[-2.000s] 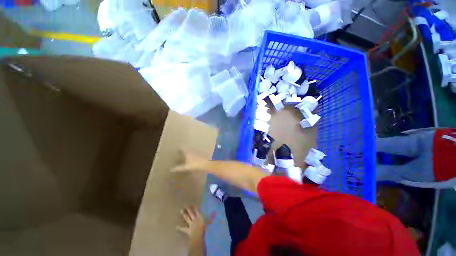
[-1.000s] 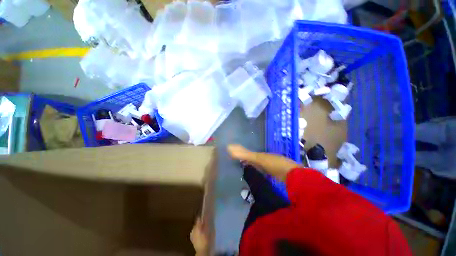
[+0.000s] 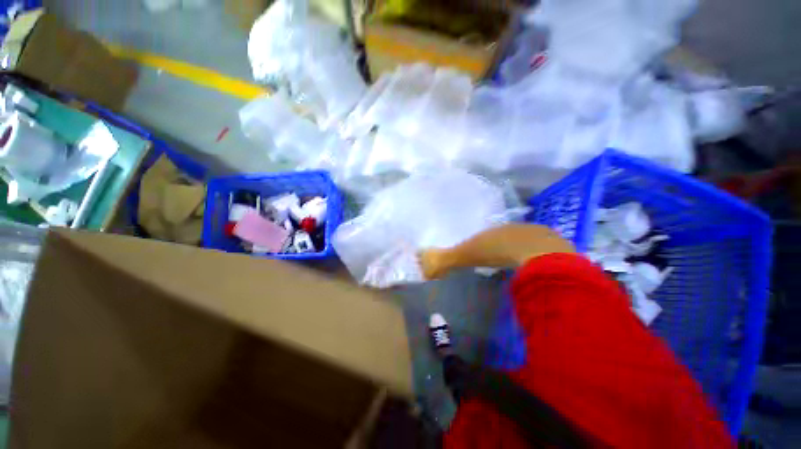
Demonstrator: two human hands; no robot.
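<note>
My right hand [image 3: 435, 263] reaches from the red sleeve [image 3: 571, 307]. Its fingers are closed at the crumpled lower edge of a clear-whitish air-column bag [image 3: 422, 215]; the fingertips are blurred. My left hand is not in view. A large open brown carton [image 3: 228, 281] stands at the lower left, its inside dark. A big blue turnover crate [image 3: 755, 263] on the right holds white product units [image 3: 624, 228]; my arm and sleeve partly hide it.
More air-column bags [image 3: 562, 123] spread across the floor behind. A small blue crate [image 3: 325, 210] holds mixed scraps. A green bench [image 3: 132, 158] with white items is at the left. Another carton [image 3: 422, 53] stands at the top. A shoe [image 3: 439, 331] shows between carton and crate.
The view has swung, so the large crate sits lower and farther right. My right hand has moved from beside the carton to the bag and closed on it. My left hand has left the picture.
</note>
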